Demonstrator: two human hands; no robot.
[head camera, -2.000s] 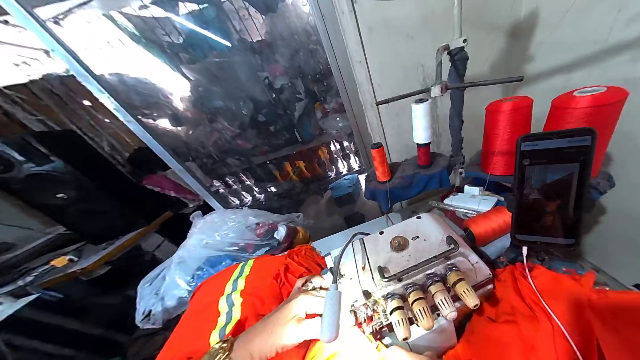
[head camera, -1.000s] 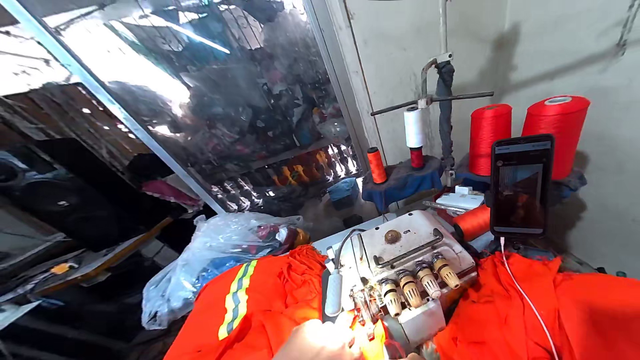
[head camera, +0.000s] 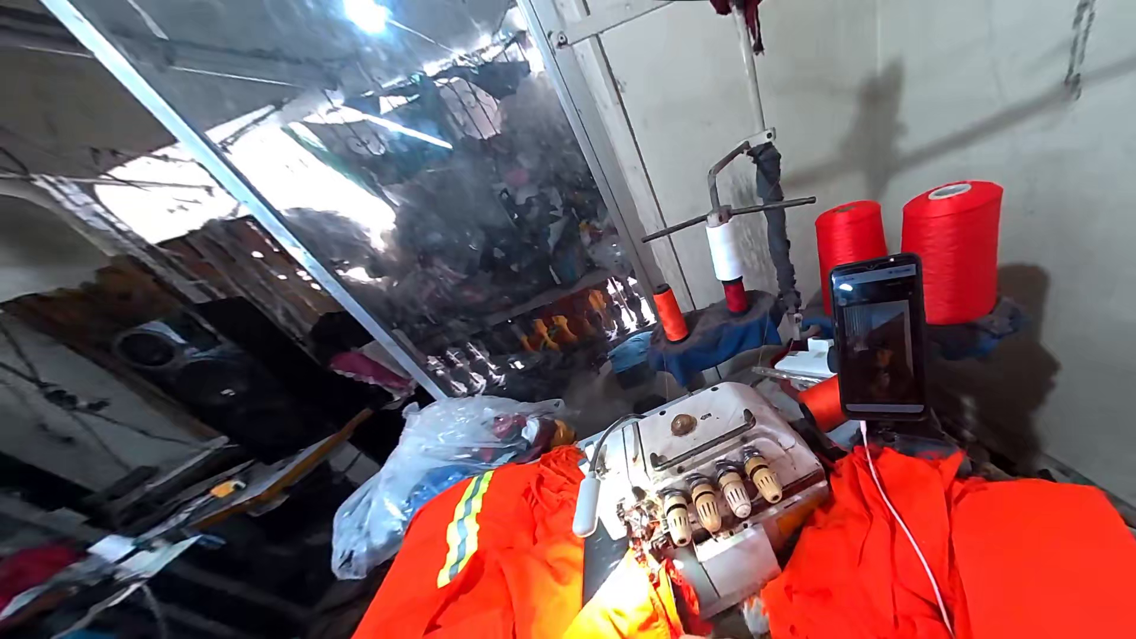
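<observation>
An overlock sewing machine (head camera: 719, 444) with several tension dials (head camera: 706, 506) on its front stands at the lower centre. Orange fabric with a yellow and grey reflective stripe (head camera: 464, 530) lies to its left. Part of the fabric (head camera: 630, 603), brightly lit, is at the machine's needle area, below a small gooseneck lamp (head camera: 587, 506). More orange fabric (head camera: 1021, 559) spreads on the right. Neither my left hand nor my right hand can be made out; the bottom edge of the view cuts off the area just in front of the machine.
Large red thread cones (head camera: 954, 257) and a white thread spool (head camera: 724, 251) stand behind the machine. A phone (head camera: 879, 337) with a white cable stands upright at the right. A clear plastic bag (head camera: 444, 470) sits left, before a metal-framed glass pane (head camera: 479, 177).
The view has tilted upward. Both hands, earlier at the fabric by the machine's front, have dropped out of sight. The striped fabric remains left of the machine.
</observation>
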